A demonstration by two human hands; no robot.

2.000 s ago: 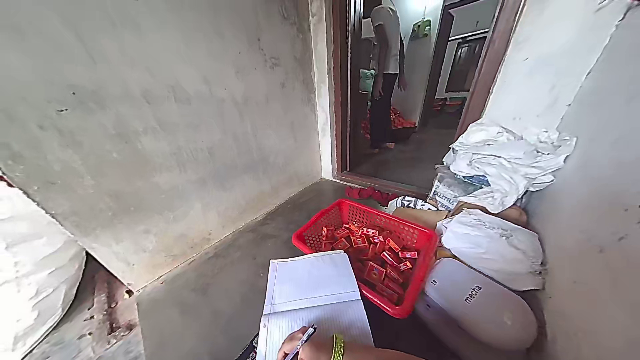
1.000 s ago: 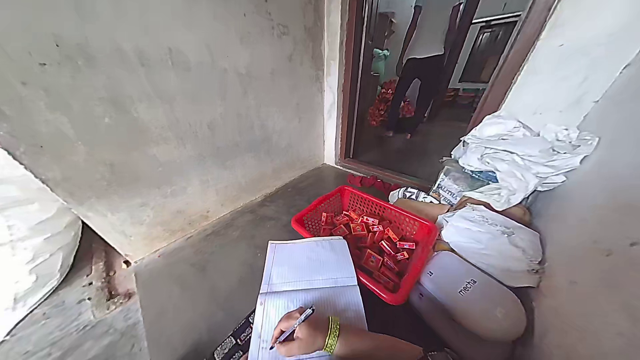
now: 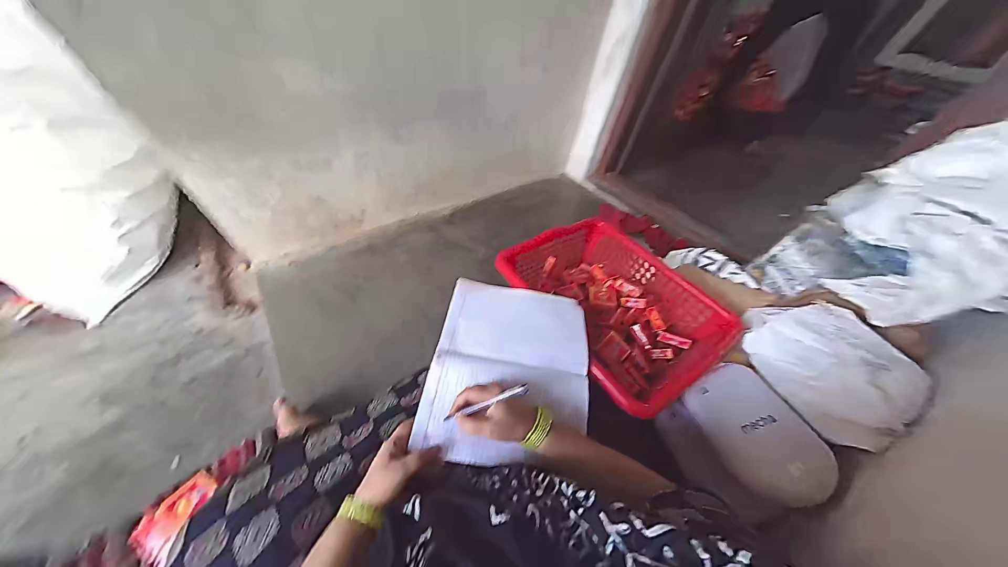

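An open lined notebook (image 3: 516, 331) rests on my lap, over dark patterned cloth (image 3: 331, 465). My right hand (image 3: 494, 413), with yellow-green bangles at the wrist, holds a pen (image 3: 487, 402) whose tip is at the lower page. My left hand (image 3: 394, 466) grips the notebook's lower left corner, its thumb on the page. Just beyond the notebook's right edge stands a red plastic basket (image 3: 685, 291) with several small red boxes (image 3: 614, 303) in it.
A white oval object bearing writing (image 3: 760, 433) and white plastic bags (image 3: 835, 370) lie to the right of the basket. A doorway (image 3: 606, 157) opens behind it. A large white sack (image 3: 87, 173) stands at the left by the plastered wall (image 3: 339, 102).
The view has tilted down and left, so my left hand now shows at the notebook's corner. The pen has stayed in my right hand. The person in the doorway is no longer clearly seen.
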